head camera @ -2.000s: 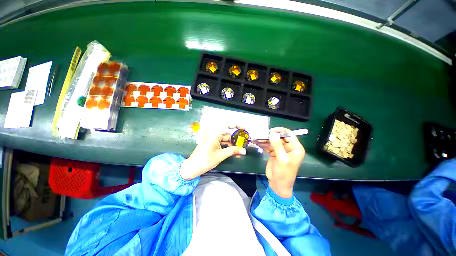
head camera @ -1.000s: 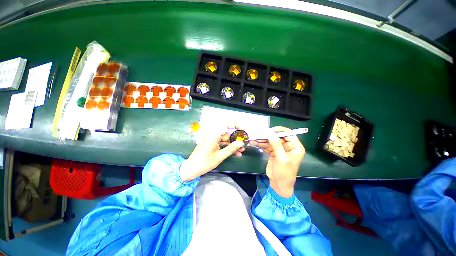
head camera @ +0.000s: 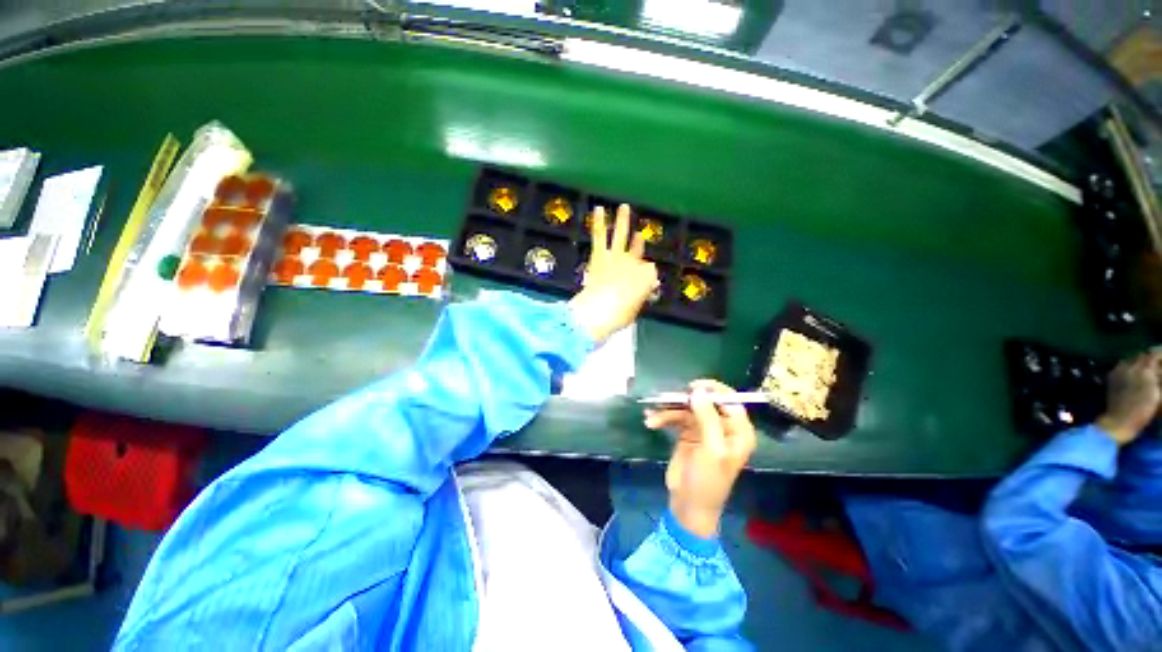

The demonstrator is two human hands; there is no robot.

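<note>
The black component tray (head camera: pixel 520 270) lies across the bench. Amber-centred round units fill its back row, and another amber-centred unit (head camera: pixel 695 288) sits in the front right pocket. Silver-centred units (head camera: pixel 540 261) show in the front row. My left hand (head camera: pixel 617 278) is over the middle of the tray, two fingers stretched toward the back row; its other fingertips are at the fourth front pocket, and whether they grip a silver unit is unclear. My right hand (head camera: pixel 709 446) holds the thin silver tweezers (head camera: pixel 737 397) in front of the tray. My left sleeve partly covers the white liner sheet (head camera: pixel 604 369).
The black parts box (head camera: pixel 851 382) with beige pieces is right of the tray. Red-orange stickers (head camera: pixel 363 261), a sticker pack (head camera: pixel 223 261), a yellow strip (head camera: pixel 133 242) and white cards (head camera: pixel 57 229) are left. Another person's hand (head camera: pixel 1130 397) is at a tray (head camera: pixel 1055 382) far right.
My left hand has moved from the liner to the tray. The amber-centred unit it held is gone from my fingers, and one now sits in the formerly empty front right pocket. The view has shifted.
</note>
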